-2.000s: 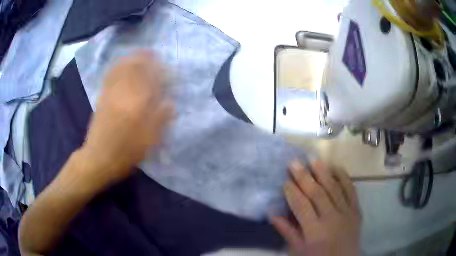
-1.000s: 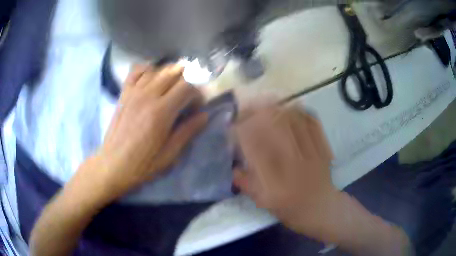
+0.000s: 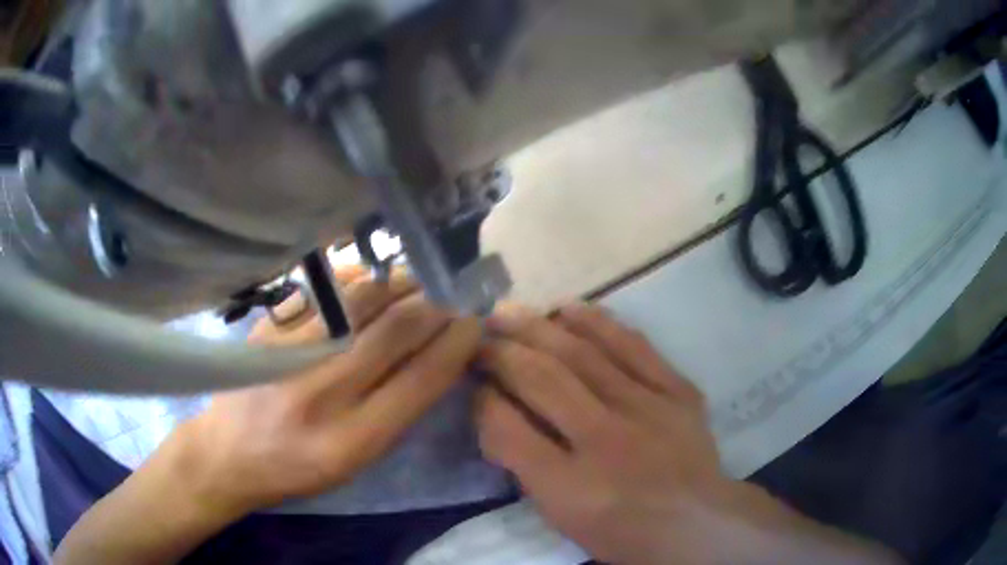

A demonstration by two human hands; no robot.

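Note:
The grey-blue lining piece point(image 3: 414, 469) lies on the machine table, with dark shell fabric point(image 3: 320, 537) showing below its lower edge. My left hand point(image 3: 320, 408) lies on the lining, fingers reaching to the presser foot. My right hand point(image 3: 596, 419) is beside it on the right, fingertips together at the fabric edge just by the foot. The fingertips of both hands nearly meet below the shiny metal arm point(image 3: 403, 215). The presser foot, needle and fabric edge are mostly hidden by the hands and metal parts, so whether either hand pinches the fabric does not show.
The sewing machine head point(image 3: 188, 166) fills the upper left, with a broad pale curved loop point(image 3: 133, 348) near the camera. Black-handled scissors point(image 3: 801, 210) lie on the bed at the right. Ruler marks point(image 3: 850, 342) run along the white table's curved front edge.
The view is now closer under the machine head, whose metal parts show more clearly. Both hands have drawn together at the foot; the right hand's fingers now lie flatter against the fabric edge.

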